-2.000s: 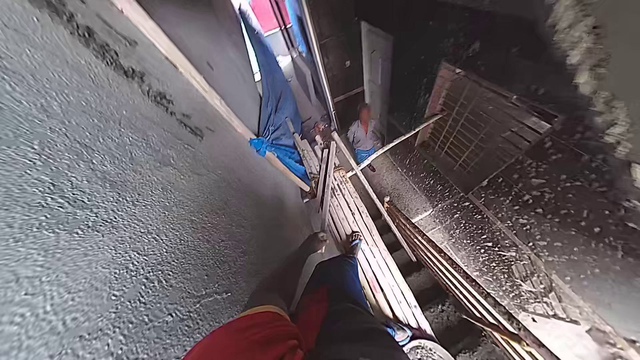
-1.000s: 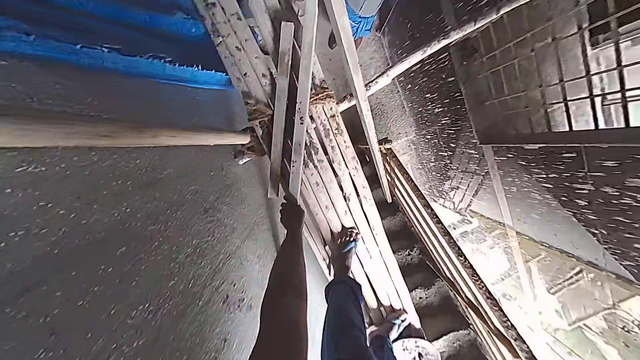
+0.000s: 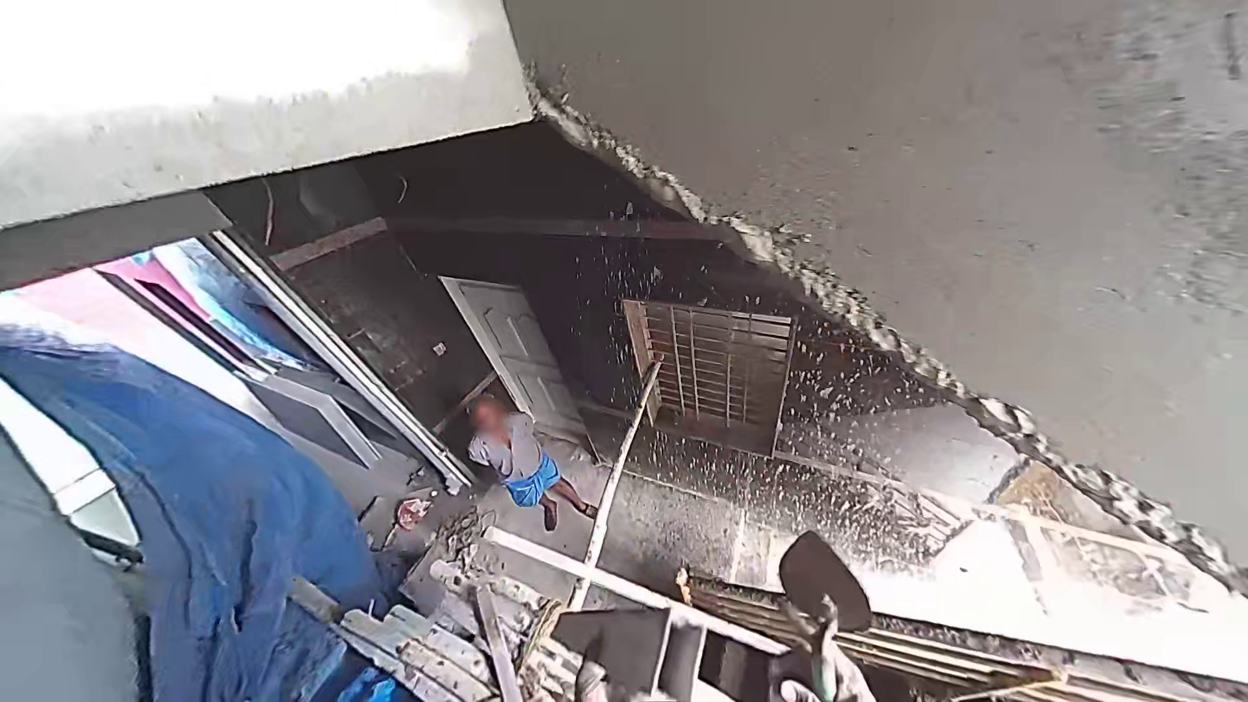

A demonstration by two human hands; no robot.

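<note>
At the bottom right, my right hand (image 3: 829, 658) is raised behind a dark, flat, rounded tool (image 3: 824, 582), apparently gripping it; blur hides its kind. What seems to be my left hand (image 3: 590, 681) shows only in part at the bottom edge, beside a dark rectangular flat object (image 3: 616, 643); whether it holds this object cannot be told. A long pale batten (image 3: 624, 583) slants behind both. Rough wooden poles (image 3: 429, 651) lie bundled as a platform at the lower left of the hands, bound with rope (image 3: 539, 634).
A person (image 3: 512, 448) stands on the floor far below, near a white door (image 3: 517, 346). A thin pole (image 3: 616, 478) leans toward a barred window (image 3: 717, 366). Blue sheeting (image 3: 234, 487) hangs at left. A rough-edged concrete slab (image 3: 926, 195) overhangs at right. White specks are scattered across the middle.
The view has swung up from the feet and pole platform to the room beyond. One hand, earlier reaching down by the battens, is no longer there; a dark flat tool now shows at my right hand.
</note>
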